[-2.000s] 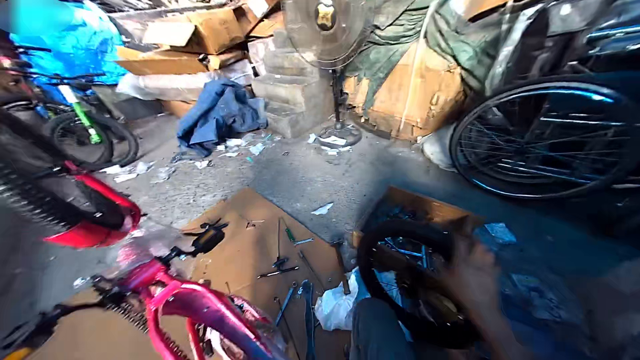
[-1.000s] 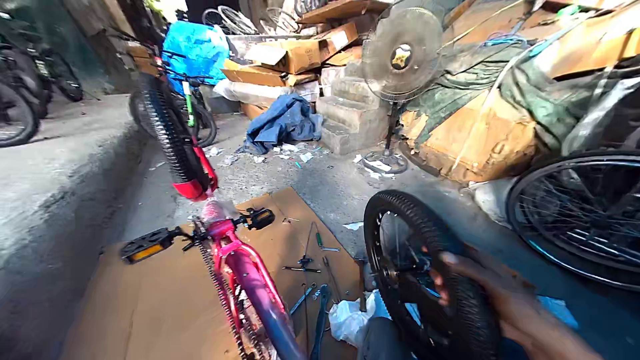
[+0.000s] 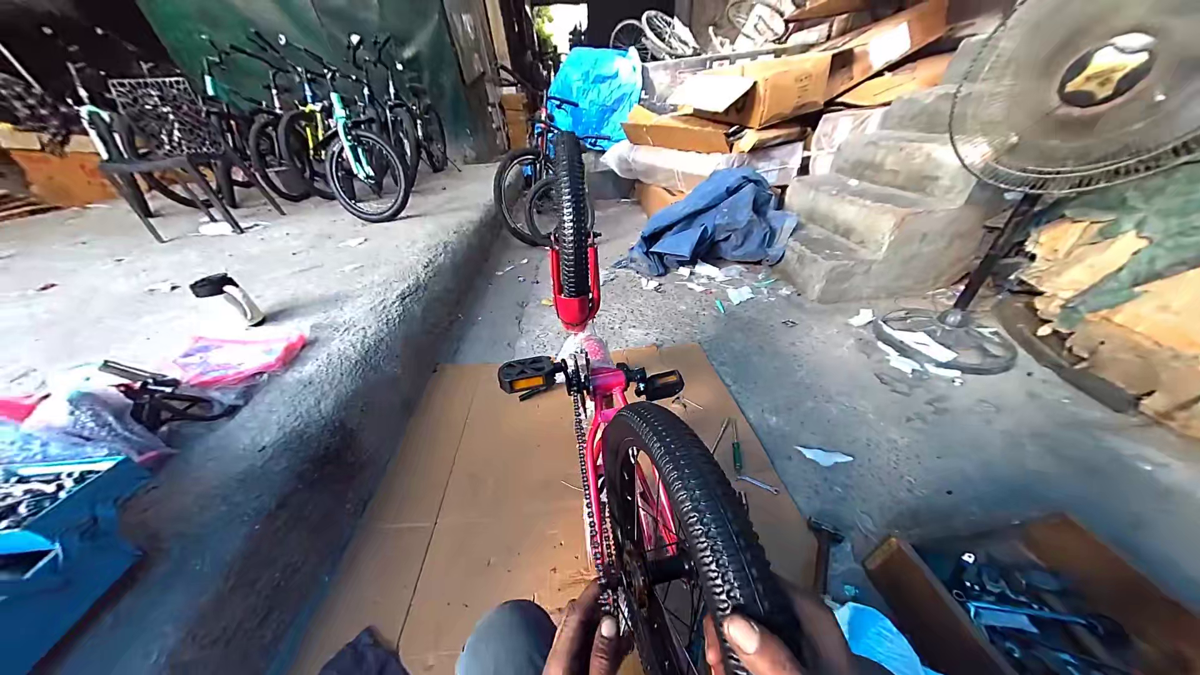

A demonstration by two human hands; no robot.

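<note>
A pink bicycle frame (image 3: pixel 609 394) stands upside down on a cardboard sheet (image 3: pixel 487 469), its front wheel (image 3: pixel 573 216) up and away from me. A wheel with a black knobby tire (image 3: pixel 694 487) sits upright at the rear of the frame, close to me. My right hand (image 3: pixel 778 628) grips this tire, thumb on its tread. My left hand (image 3: pixel 589 633) is at the lower end of the bicycle chain (image 3: pixel 592 487), beside the wheel's hub side, fingers pinched together; what lies between them is unclear. Two pedals (image 3: pixel 530 375) flank the crank.
A screwdriver (image 3: pixel 737 457) and a wrench (image 3: pixel 757 484) lie on the cardboard. A box of tools or parts (image 3: pixel 937 600) stands at lower right. A raised concrete ledge (image 3: pixel 403 300) runs along the left, with a blue toolbox (image 3: pixel 75 562). A pedestal fan (image 3: pixel 994 234) stands at right.
The loose wheel has moved left from beside the bicycle to the rear of its frame. My left hand has come into view at the chain. The view has swung left.
</note>
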